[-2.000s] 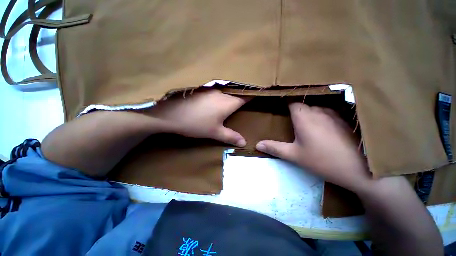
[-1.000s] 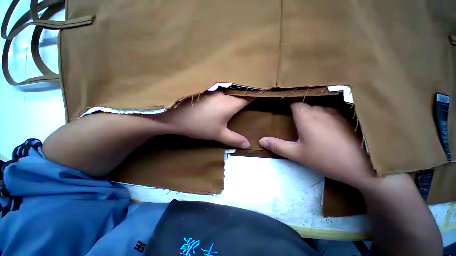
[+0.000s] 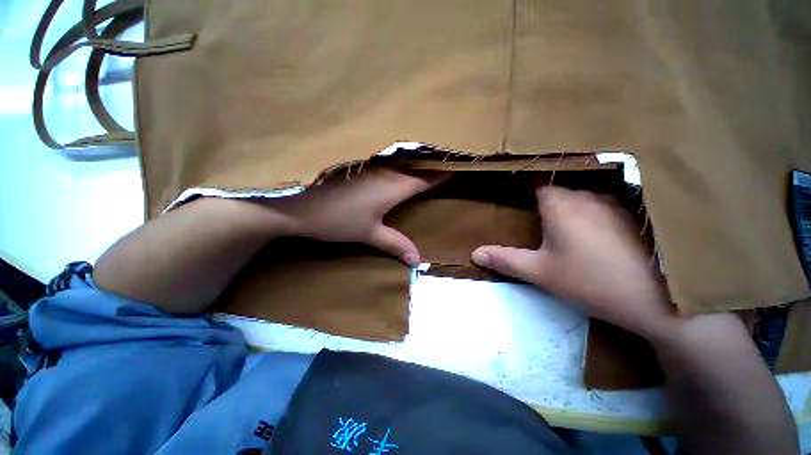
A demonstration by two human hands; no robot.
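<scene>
A large brown bag body panel (image 3: 329,80) with a centre seam lies in front of me. Its near edge has frayed threads and white reinforcement pieces (image 3: 615,161). A brown lower layer (image 3: 325,289) shows beneath, with a notch baring the white table. My left hand (image 3: 356,204) reaches in between the layers from the left; its thumb rests at the notch's left corner and its fingers are hidden under the upper panel. My right hand (image 3: 569,235) reaches in from the right, thumb on the lower layer's edge, fingertips hidden. Whether the hidden fingers grip anything is not visible.
Brown handles (image 3: 67,80) loop over the white table at the upper left. A black label (image 3: 800,209) shows at the right edge, with more brown material below it. The table's yellowish near edge (image 3: 614,419) runs in front of me.
The whole view has shifted, so the panel and handles sit farther right. My left thumb has moved left to the notch corner, widening the gap between my thumbs.
</scene>
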